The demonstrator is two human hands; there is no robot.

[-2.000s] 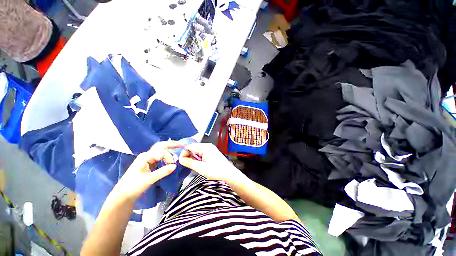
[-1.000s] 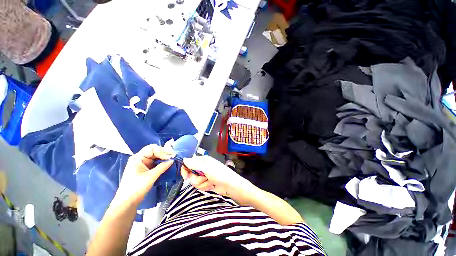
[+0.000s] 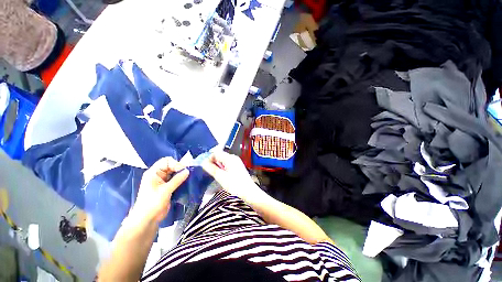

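Blue garment fabric (image 3: 144,132) lies heaped at the left end of the white table, with a white piece (image 3: 104,139) on it. My left hand (image 3: 159,184) pinches the edge of the blue fabric between thumb and fingers, just in front of the heap. My right hand (image 3: 228,172) pinches the same fabric a little to the right, where a pale bluish-white bit (image 3: 198,160) stretches between the hands. Something small and dark or reddish may sit in my right fingers; it is too blurred to tell.
The white table (image 3: 132,33) holds a sewing machine (image 3: 212,47) at the back. A blue box-like thing with a brown slatted top (image 3: 273,137) stands right of the table edge. A large heap of black and grey cloth (image 3: 424,121) fills the right. A blue bin (image 3: 19,118) is far left.
My hands have moved slightly apart. The rounded blue flap that stood up between them a second ago is now lower and flatter, with a white tip showing.
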